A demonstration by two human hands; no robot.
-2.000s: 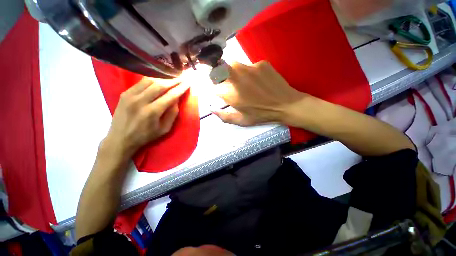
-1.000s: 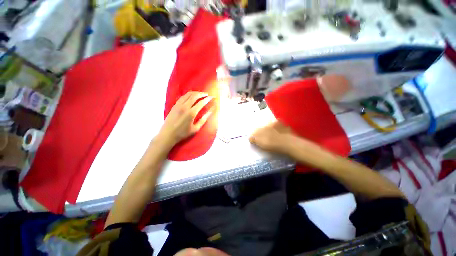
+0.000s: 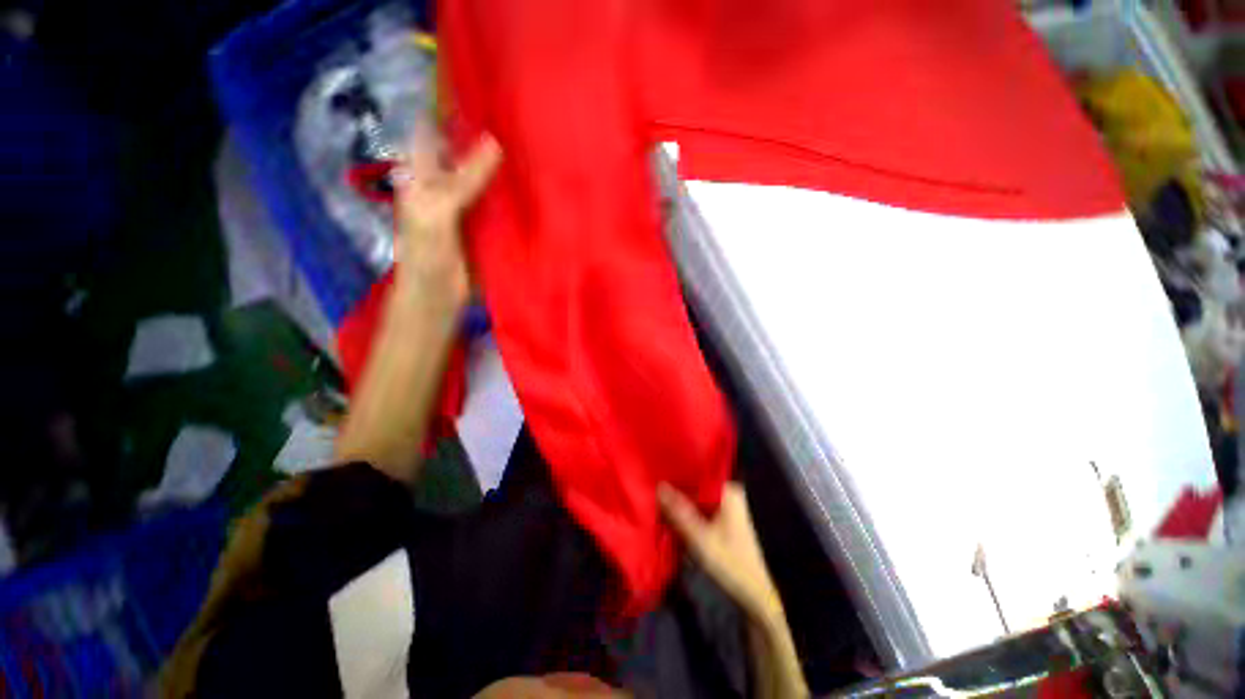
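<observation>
A long red fabric panel (image 3: 580, 301) hangs over the table's front edge and down over my lap. Its upper part meets the red stack, and the border between them is blurred. My right hand (image 3: 721, 544) pinches the panel near its lower end. My left hand (image 3: 440, 205) is blurred at the panel's left edge, higher up, with its thumb over the cloth. Whether it grips the cloth cannot be told. The stacked red panels (image 3: 888, 116) lie across the far end of the white table.
The white table (image 3: 942, 369) has a grey front edge. A blue bin (image 3: 280, 171) with clear plastic and red scraps stands beyond my left hand. Another blue container (image 3: 116, 587) is at lower left. Pale scraps lie on the green floor. Machine parts (image 3: 1181, 587) show at lower right.
The view has swung left, away from the needle. Both hands have left the sewing area and are now at a long red panel over my lap. My right hand has taken hold of it.
</observation>
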